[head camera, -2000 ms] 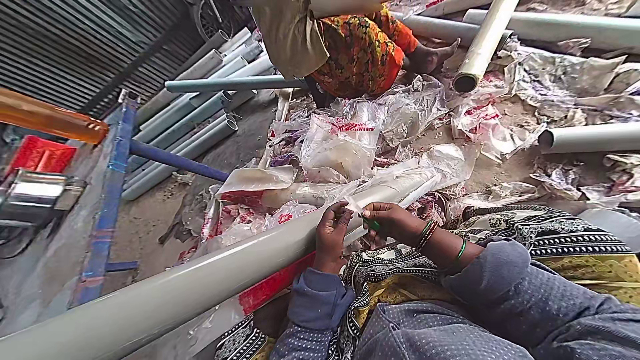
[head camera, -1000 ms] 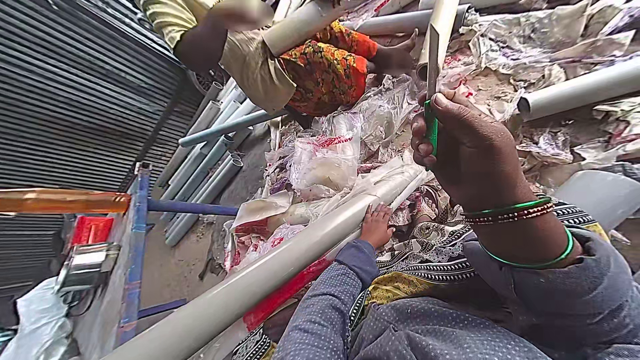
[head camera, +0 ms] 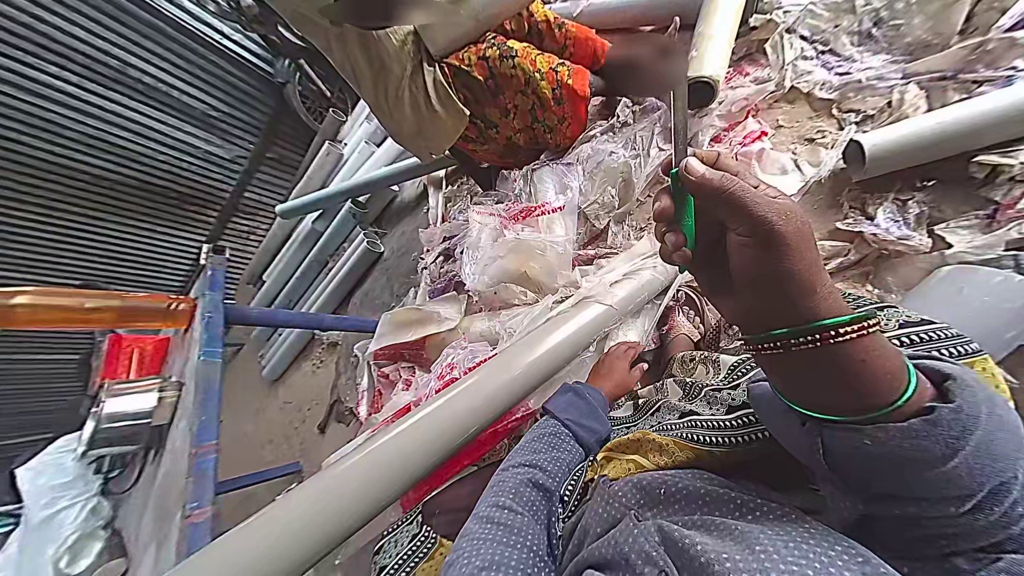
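Observation:
My right hand holds a knife with a green handle, raised, its narrow metal blade pointing up. A long light-grey plastic pipe runs diagonally across my lap from the lower left to the centre. Beside the pipe, near its far part, my left hand rests low with the fingers slightly bent; whether it touches anything is not clear. Thin clear plastic wrap lies bunched around the far end of the pipe.
Another person in orange floral clothing sits ahead. Grey pipes are stacked at the left beside a blue metal frame with an orange-wrapped bar. Crumpled plastic bags cover the ground ahead. Another pipe lies at the right.
Two seconds ago both my hands were together at the pipe. My right hand has since risen with the knife, and my left hand has moved off to the pipe's near side.

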